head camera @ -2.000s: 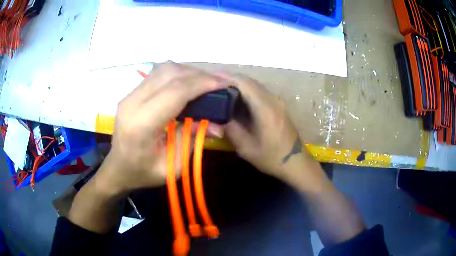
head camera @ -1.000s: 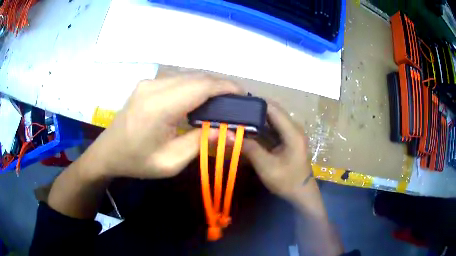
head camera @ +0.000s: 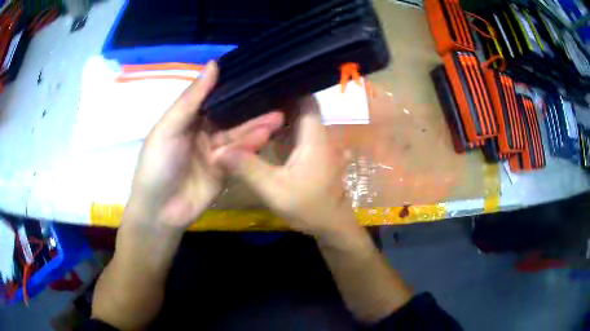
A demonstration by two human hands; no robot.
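Observation:
A black power bank unit (head camera: 297, 61) is held up, tilted, above the bench, with its grooved face partly in view. Orange cables (head camera: 162, 72) stick out from its left end, and a small orange loop (head camera: 350, 72) hangs near its right end. My left hand (head camera: 184, 145) grips the unit's left end, thumb at its edge. My right hand (head camera: 301, 171) is under the unit, thumb towards my left hand; its other fingers are blurred or hidden, so its hold is unclear.
A blue tray (head camera: 120, 32) of black covers lies behind the unit. Finished orange-and-black units (head camera: 475, 97) are stacked at right. White paper (head camera: 107, 116) and brown cardboard (head camera: 420, 149) cover the bench. A small blue bin (head camera: 58, 258) is at lower left.
The unit has been raised and turned. Its cables, which hung down towards me, now point left, and the orange loop shows at right. The view has shifted right.

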